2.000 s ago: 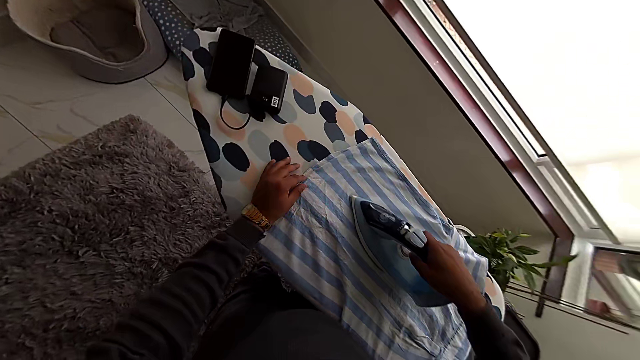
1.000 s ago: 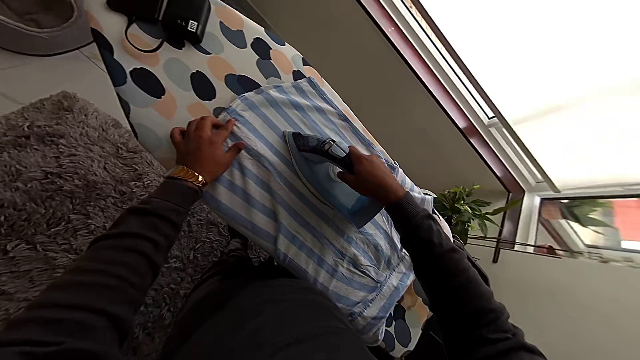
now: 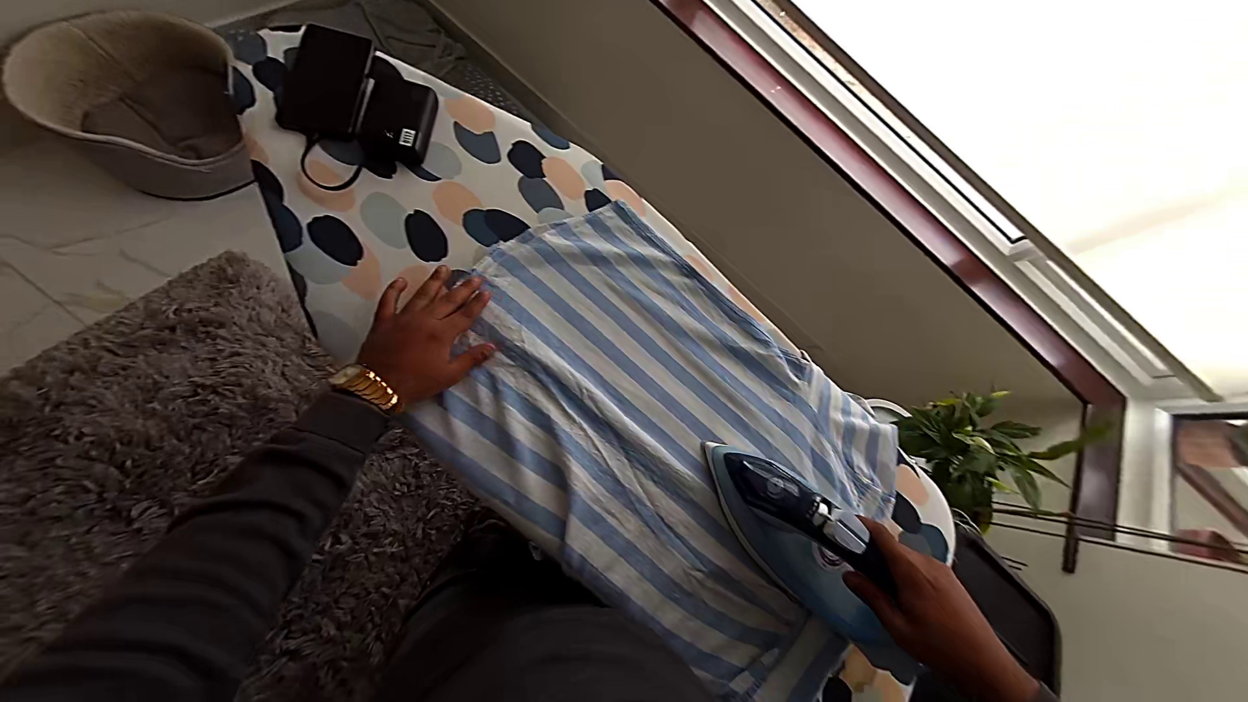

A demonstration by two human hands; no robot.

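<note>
A blue-and-white striped cloth garment (image 3: 624,390) lies over an ironing board with a spotted cover (image 3: 390,219). My left hand (image 3: 421,336), a gold watch at its wrist, rests with fingers spread on the garment's upper left edge and the cover beside it. Lower right, my right hand (image 3: 916,595) grips the handle of a blue steam iron (image 3: 799,536). The iron lies on the right part of the garment, its tip pointing to the upper left. Creases run through the cloth between my left hand and the iron.
Black electronic devices (image 3: 327,83) with a cable loop sit on the board's far left end. A pet bed (image 3: 185,161) stands on the tiled floor beyond a grey shaggy rug (image 3: 166,419). A leafy plant (image 3: 975,448) is beyond the board's right end, below a sloping window frame (image 3: 907,214).
My right hand has moved the iron toward the lower right end of the garment since one second ago. My left hand stays at the cloth's left edge. The view has shifted.
</note>
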